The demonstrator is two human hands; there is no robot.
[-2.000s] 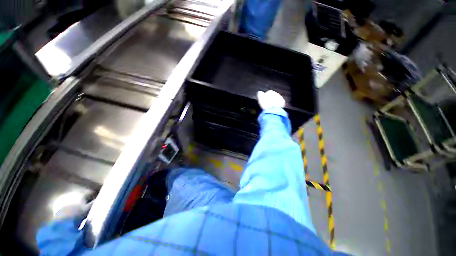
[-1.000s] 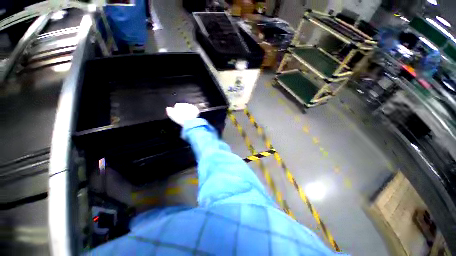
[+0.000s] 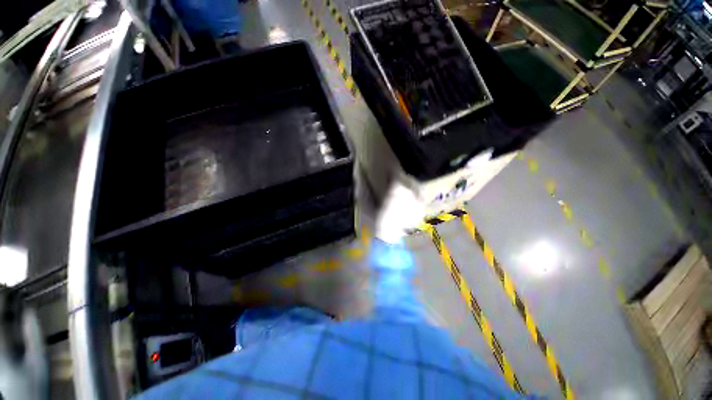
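My right hand [image 3: 400,211], in a white glove, is blurred in front of me, between the large black tote and a second black tote. Whether its fingers are open or closed cannot be told. The large black tote [image 3: 226,223] stands beside the conveyor, its ribbed bottom showing. The second black tote [image 3: 437,160] sits on a white box and carries a light-rimmed rectangular frame [image 3: 457,117] with dark contents and a small orange part. A blurred pale shape at the lower left edge may be my left hand [image 3: 25,351]; its state is unclear.
The conveyor's metal rail [image 3: 87,203] runs along the left. A small control box [image 3: 173,353] with a red light is low beside it. Yellow-black tape [image 3: 492,293] marks the floor. A green-shelved rack [image 3: 566,31] stands at upper right, a wooden pallet [image 3: 675,305] at lower right.
My right hand has left the large tote's near rim and moved right, near the second tote. The view has turned right, then tipped further down. The second tote now looks nearer.
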